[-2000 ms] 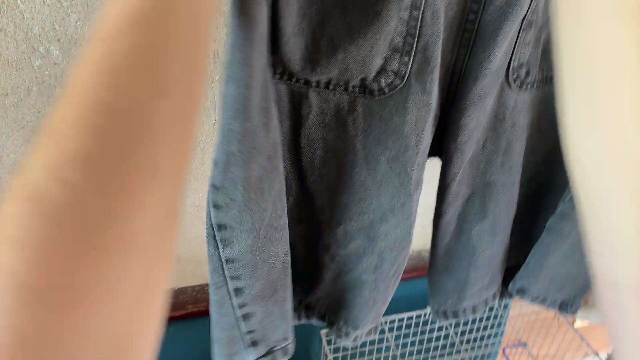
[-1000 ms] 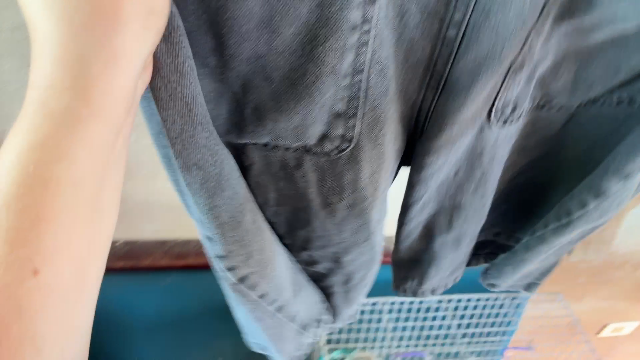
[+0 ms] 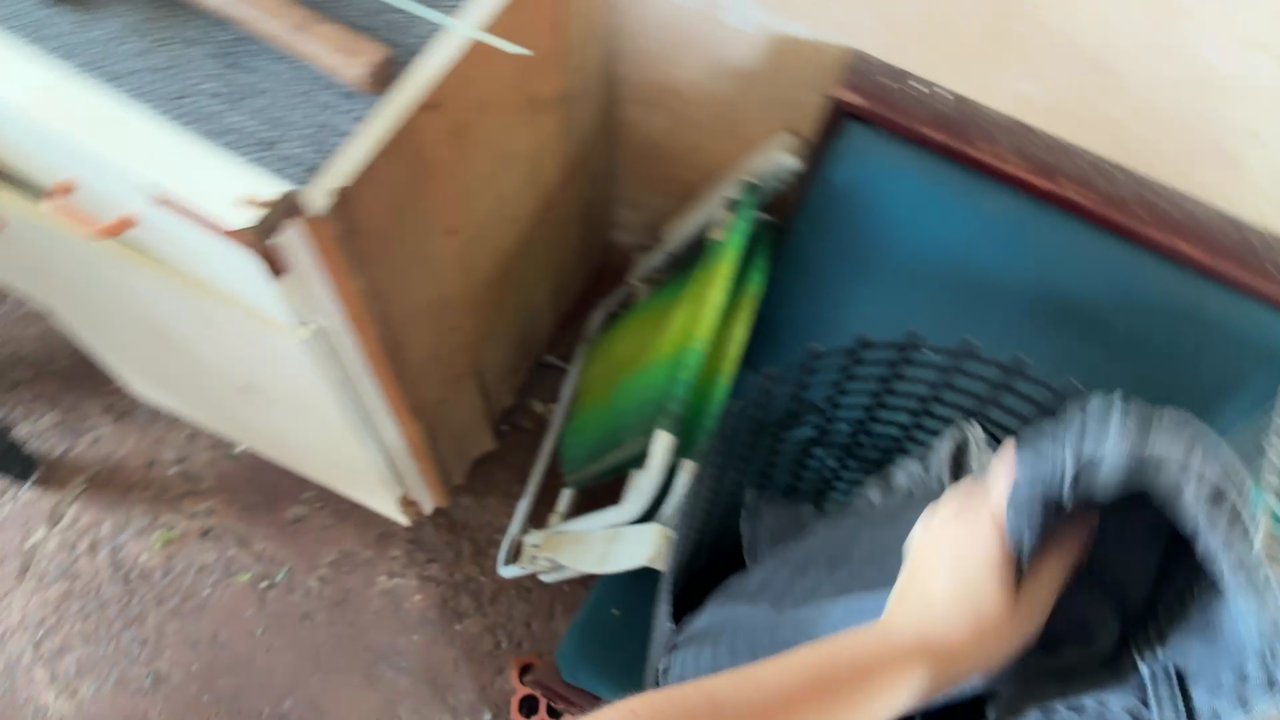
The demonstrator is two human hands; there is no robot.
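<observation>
My left hand reaches in from the bottom and is closed on the edge of dark grey denim jeans, its thumb inside a fold of the cloth. The jeans lie bunched in and over a dark plastic mesh basket at the lower right. More grey denim lies in the basket to the left of the hand. The picture is blurred, so the finer folds cannot be told. My right hand is out of view.
A folded chair with green and yellow fabric leans left of the basket. Behind the basket is a blue panel with a dark red frame. A worn wooden cabinet stands at left; a hollow brick lies on the ground.
The jeans, earlier hanging in front of the wall, are now bunched at the basket. The right arm, seen at first, has left the view. The view has swung to the left and down.
</observation>
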